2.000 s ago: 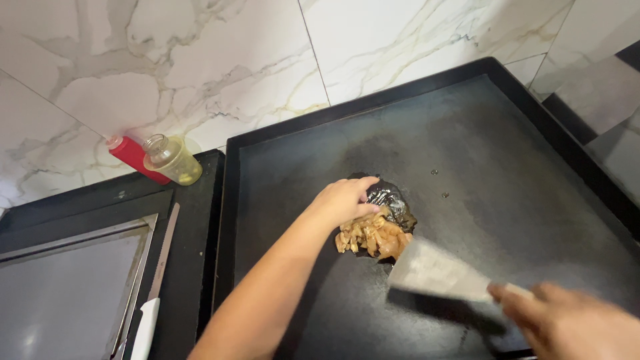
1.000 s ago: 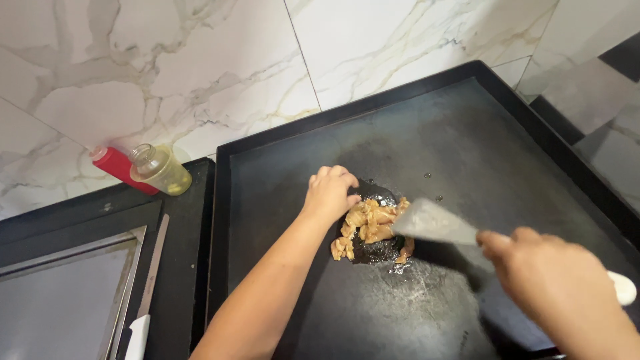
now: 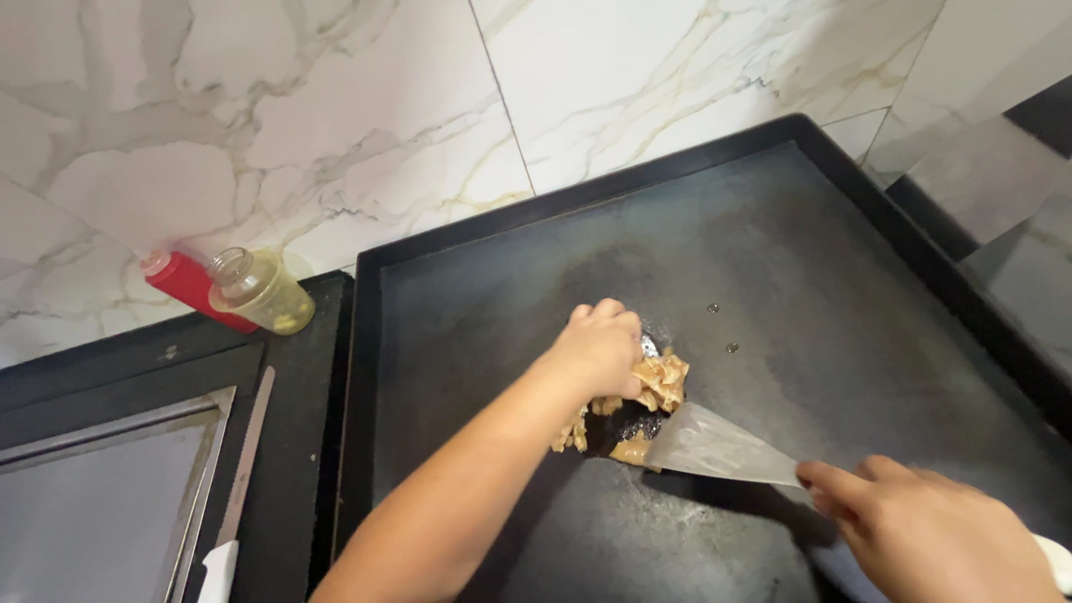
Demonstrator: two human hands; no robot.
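My left hand point(image 3: 599, 347) is closed around some of the pale, sliced meat point(image 3: 662, 381), just above the black flat-top griddle point(image 3: 536, 310). My right hand point(image 3: 930, 519) grips a metal spatula point(image 3: 720, 444) near its blade; the white handle end shows behind the hand. The blade's front edge touches a piece of meat point(image 3: 632, 450) on the griddle. More meat lies under my left wrist, partly hidden by it. Dark, shiny liquid point(image 3: 641, 423) wets the surface between the pieces.
Left of the griddle, a long knife point(image 3: 248, 461) with a white handle lies on the black counter beside a metal-framed panel point(image 3: 100, 511). A red squeeze bottle point(image 3: 197, 289) and a clear plastic cup point(image 3: 272, 301) holding a bottle stand by the marble-patterned wall. The griddle has a raised rim point(image 3: 578, 184).
My left hand has closed on some of the meat, which lay in one pile a second ago and is now in separate clumps. The spatula blade has moved to the near side of the meat.
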